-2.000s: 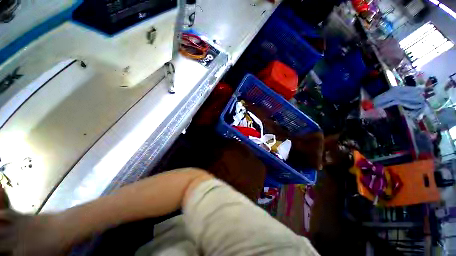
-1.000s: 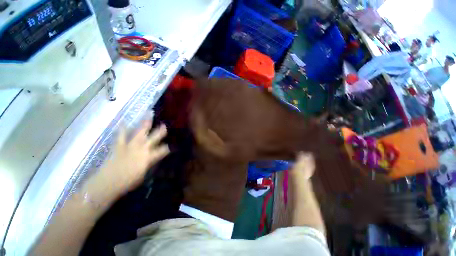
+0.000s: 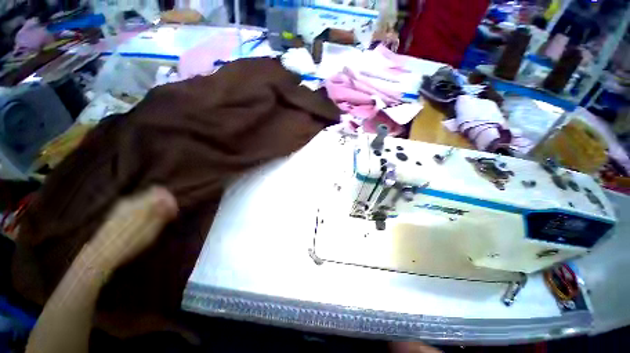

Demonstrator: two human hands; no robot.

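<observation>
The large dark brown cloth (image 3: 228, 117) lies in folds at the left and hangs down beside the white table. My left hand (image 3: 141, 219) is blurred, its fingers curled in against this cloth; fingertips are hidden. Only a small blurred bit of my right hand (image 3: 413, 347) shows at the bottom edge, below the table front. The white sewing machine (image 3: 442, 220) stands right of the cloth, its needle area to the left and a dark control panel (image 3: 570, 227) at its right end. No cloth lies under the needle.
A silvery ruled tape (image 3: 373, 322) runs along the table's front edge. Orange-handled scissors (image 3: 563, 284) lie at the table's right. Pink fabric pieces (image 3: 363, 86) lie behind the machine. A grey machine part (image 3: 31, 127) stands far left. Part of a person in red (image 3: 442, 31) is at the back.
The view has swung left from the blue crate and floor to the machine and table. The brown cloth, earlier over the crate, now lies left of the machine. My left hand was spread and is now curled.
</observation>
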